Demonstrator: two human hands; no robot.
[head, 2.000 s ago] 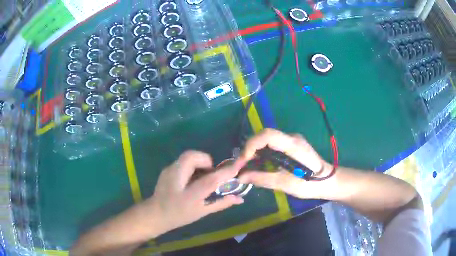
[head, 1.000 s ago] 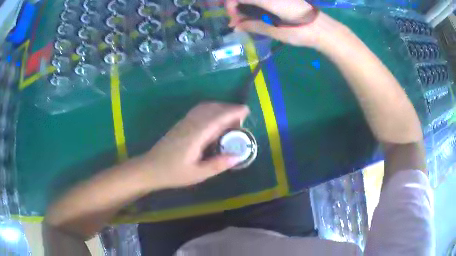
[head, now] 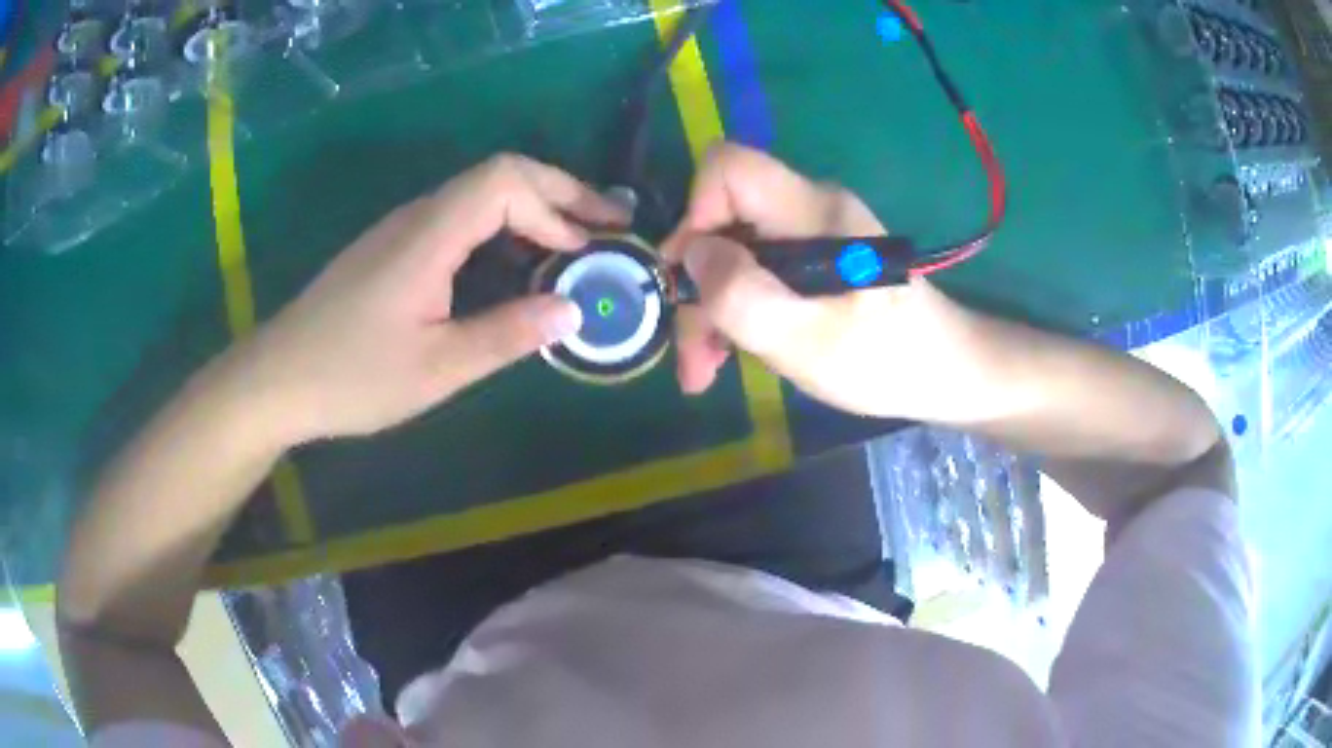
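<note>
A round part (head: 625,325) with a pale centre, white ring and black rim sits in the round gold-edged fixture (head: 614,376) on the green mat. My left hand (head: 387,300) is around the left side of the fixture, its thumb on the part's white ring. My right hand (head: 818,314) holds the black test probe (head: 818,265), which has a blue dot. The probe's front end is at the right edge of the part, by a small dark tab. Whether the tip touches is too small to tell.
A clear blister tray (head: 175,91) with round parts lies at the upper left. A dark cable (head: 631,124) runs up from the fixture. A red and black lead (head: 996,176) loops behind the probe. Stacked clear trays (head: 1242,117) stand at the right edge. More clear trays (head: 957,512) are below the bench edge.
My right hand has come down from the tray area with the probe to the right side of the part. My left hand stays at the fixture. The view has shifted.
</note>
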